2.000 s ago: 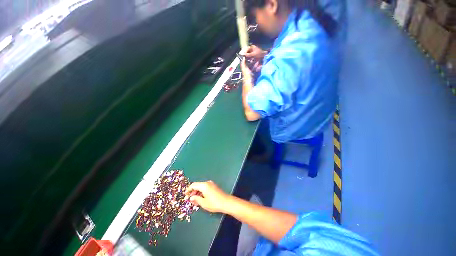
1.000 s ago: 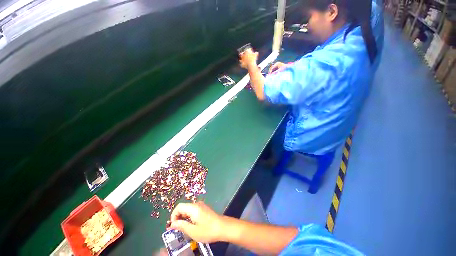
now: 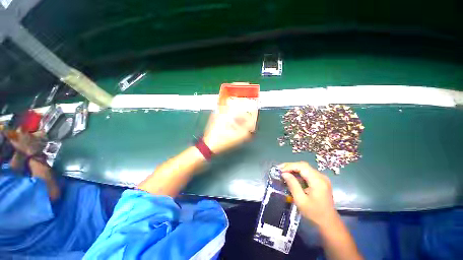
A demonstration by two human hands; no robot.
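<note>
My right hand [image 3: 309, 190] holds a phone body [image 3: 277, 212] by its top end, tilted, at the bench's front edge. The phone has a silver edge, a dark middle and a small orange spot near my fingers. My left hand [image 3: 228, 133], slightly blurred, is at the orange-red bin [image 3: 239, 91], its fingers over the front of the bin and the pale pieces inside. Whether it holds a piece cannot be told. A dark red band is on my left wrist. A pile of small glinting components [image 3: 325, 133] lies on the bench, right of the bin.
A white rail [image 3: 355, 95] runs behind the bin and pile. Beyond it, the green belt carries a phone [image 3: 272, 66] and another phone [image 3: 133, 80] further left. At the far left, another worker's hands [image 3: 25, 142] and blue sleeve are near several phones on the bench.
The view has swung left, from the worker on the right to the bin and the worker on the left. My left hand has come to the bin. My right hand is still at the phone's top end.
</note>
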